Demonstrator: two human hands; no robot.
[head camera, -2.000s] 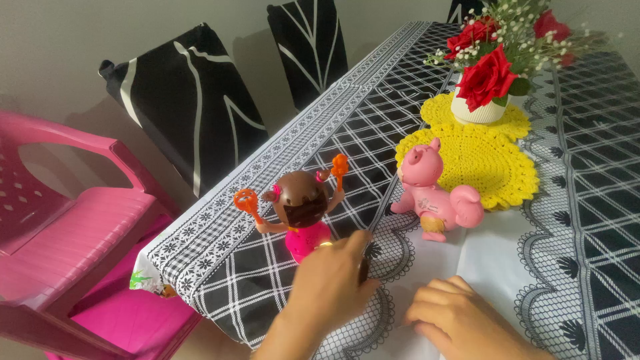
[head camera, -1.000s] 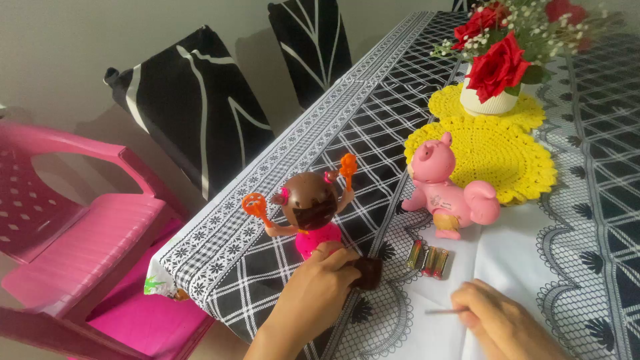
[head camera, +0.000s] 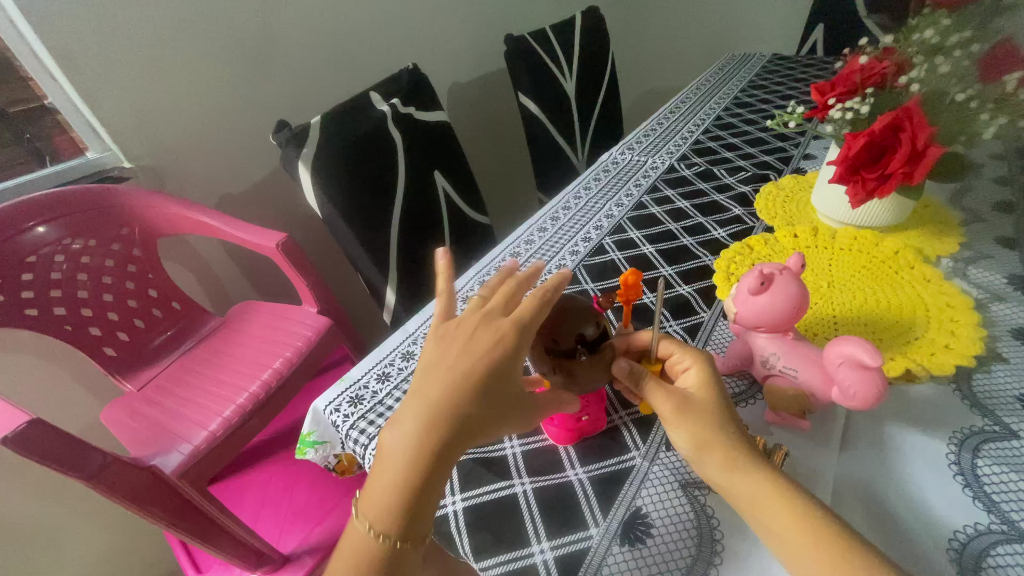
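A toy doll with a brown head (head camera: 573, 342) and a bright pink body (head camera: 574, 416) is on the table, partly behind my hands. My left hand (head camera: 480, 360) is raised at the doll's left side, fingers spread, its thumb near the neck. Between the thumb and fingers of my right hand (head camera: 676, 384) is a screwdriver (head camera: 658, 320) with a yellow-orange handle, its metal shaft pointing up. An orange piece (head camera: 630, 286) rises beside the doll's head. Batteries (head camera: 770, 451) lie partly hidden behind my right forearm. A pink squirrel-like toy (head camera: 800, 352) stands to the right.
Yellow crocheted mats (head camera: 856, 296) lie at the right, with a white pot (head camera: 860, 196) of red roses on one. A black-and-white tablecloth (head camera: 528, 504) covers the table. Beyond its left edge are a pink plastic chair (head camera: 216, 384) and black covered chairs (head camera: 392, 192).
My left hand has left the doll's body and is raised with spread fingers. My right hand has moved left to the doll with the screwdriver. The dark brown piece beside my left hand is no longer visible.
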